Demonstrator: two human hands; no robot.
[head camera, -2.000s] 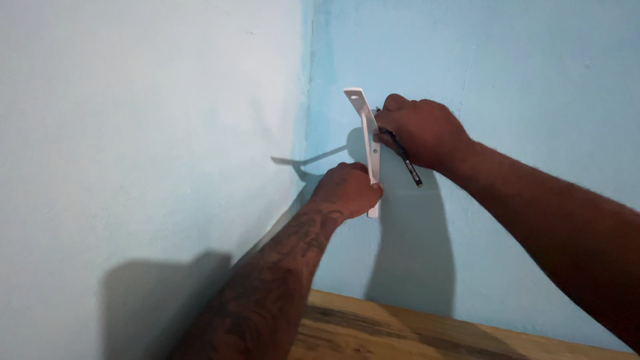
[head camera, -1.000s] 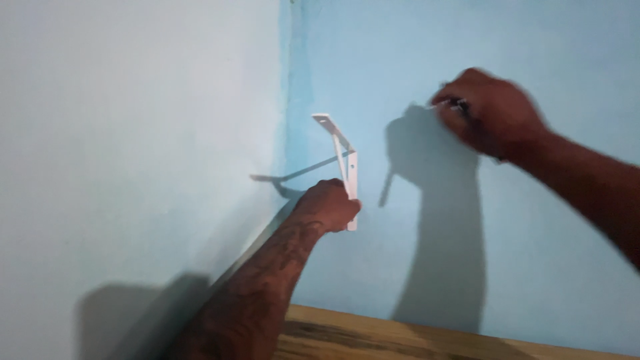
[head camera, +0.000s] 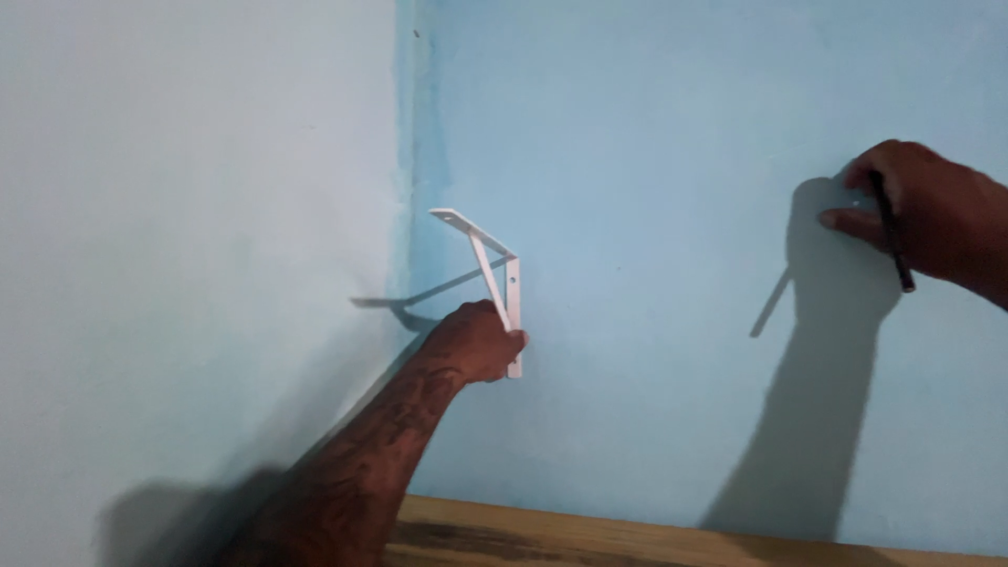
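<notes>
A white metal shelf bracket (head camera: 513, 295) with a diagonal brace stands upright against the blue wall, near the room's corner. My left hand (head camera: 476, 342) grips its lower part, the thumb over the vertical leg. One screw hole shows high on that leg, another in the top arm. Over at the right, my right hand (head camera: 917, 209) is up by the same wall with a thin dark pen or pencil (head camera: 891, 232) held in it, slanting down. Its thumb and a fingertip point at the wall, near a small pale spot.
A pale wall (head camera: 197, 236) meets the blue wall (head camera: 646, 197) at a vertical corner left of the bracket. A wooden surface (head camera: 551, 535) runs along the bottom. Shadows of both arms fall on the walls.
My right hand has left the bracket and moved right along the wall, the dark pen or pencil still in it. My left hand keeps its hold on the bracket.
</notes>
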